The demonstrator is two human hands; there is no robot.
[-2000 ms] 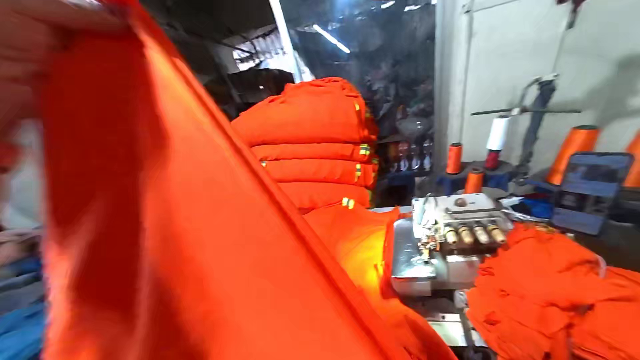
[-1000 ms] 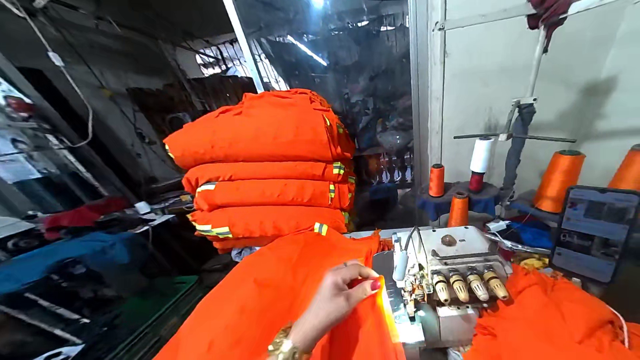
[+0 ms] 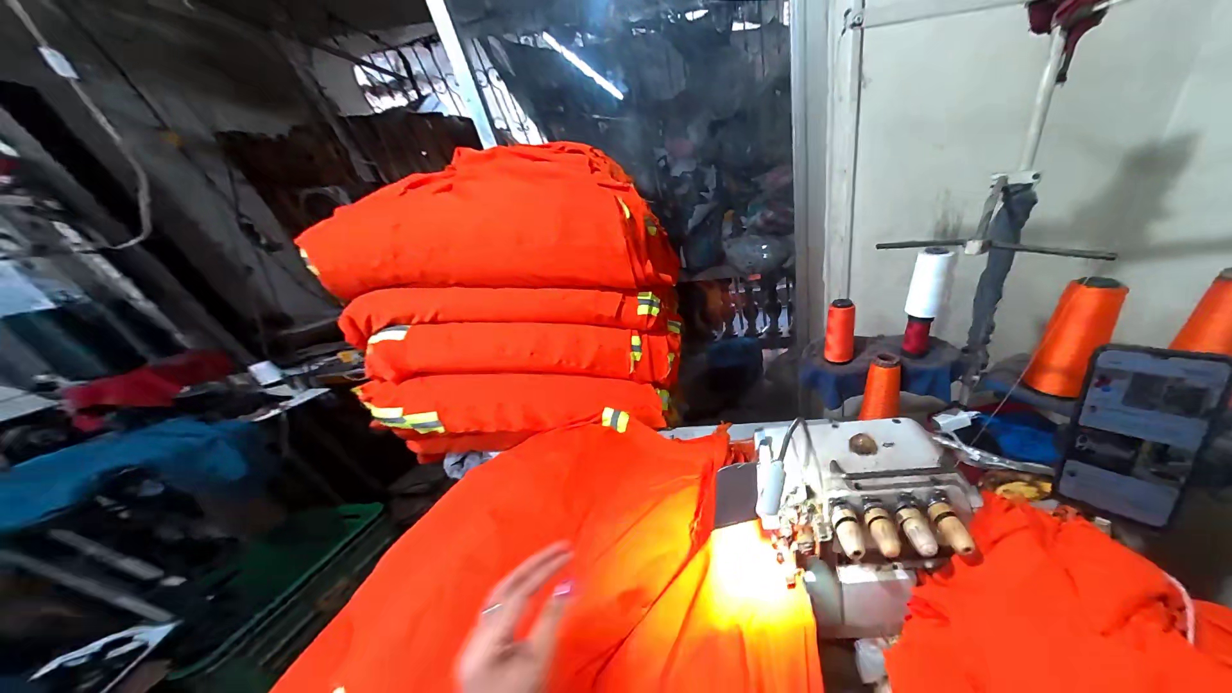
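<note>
My left hand (image 3: 515,626), blurred by motion, is at the bottom centre over orange fabric (image 3: 539,500). Its fingers are apart and nothing is gripped; a ring shows on one finger. Whether the fingertips touch the cloth cannot be told. The fabric spreads from the folded stack to an overlock sewing machine (image 3: 890,457), where a bright lamp glow falls on it beside the needle area. A reflective yellow and grey strip (image 3: 615,420) marks its upper edge. My right hand is out of view.
Folded orange garments (image 3: 500,231) are stacked behind the fabric. More orange cloth (image 3: 1059,597) lies bunched at right. Thread cones (image 3: 1075,337) and a phone (image 3: 1142,433) stand behind it. A green crate (image 3: 289,577) is at lower left, near blue cloth (image 3: 125,472).
Two seconds ago a hand held orange fabric up at the left. One second ago my left hand pinched the fabric's edge beside the machine; it has let go and moved left.
</note>
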